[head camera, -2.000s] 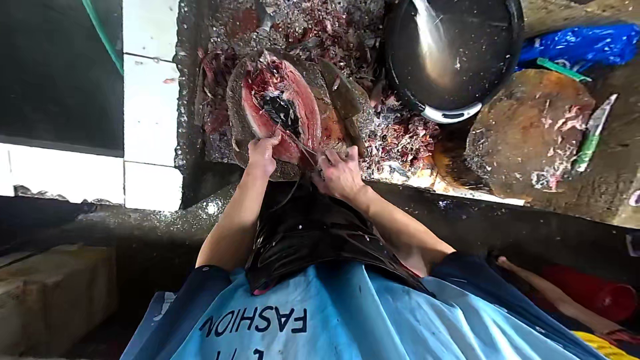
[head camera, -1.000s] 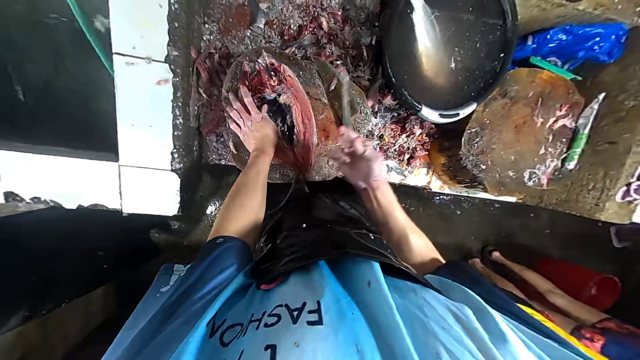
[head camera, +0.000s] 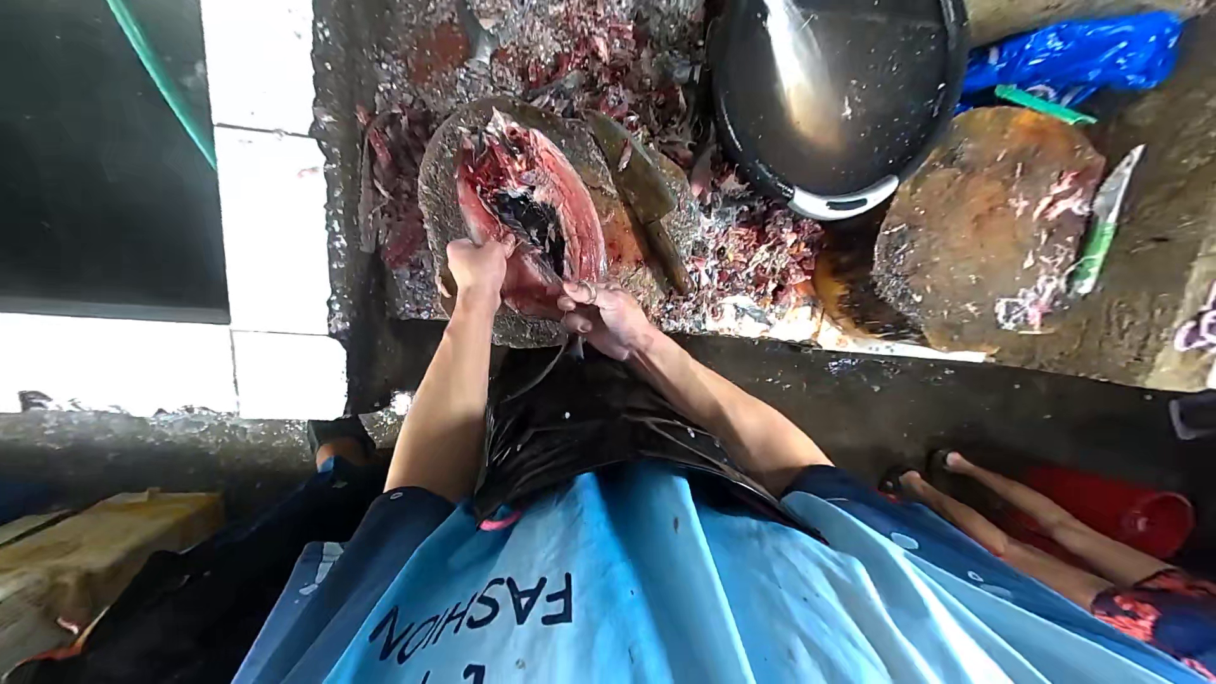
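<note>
A large fish, split open with red flesh and a dark belly cavity (head camera: 581, 214), lies on a worn round chopping block (head camera: 439, 166). My left hand (head camera: 480, 266) grips the flesh at its lower left edge. My right hand (head camera: 608, 318) pinches its lower right end, thumb and fingers together. Right of the fish, a large knife or cleaver, dark and partly hidden in the scraps, cannot be told apart clearly from the brownish piece (head camera: 636, 180) lying on the block. Red fish scraps (head camera: 760, 247) surround the block.
A black tub of water (head camera: 836, 104) stands at the upper right. Beside it are another round chopping block (head camera: 988, 228), a green-handled knife (head camera: 1107, 218) and a blue plastic bag (head camera: 1083, 62). White tiles (head camera: 275, 228) edge the left side. Another person's legs (head camera: 1026, 522) and a red bucket (head camera: 1130, 513) are at the lower right.
One second ago my left hand lay spread on the fish and my right hand was raised beside it with a blade. Now both hands hold the fish's lower end, and the right holds no blade.
</note>
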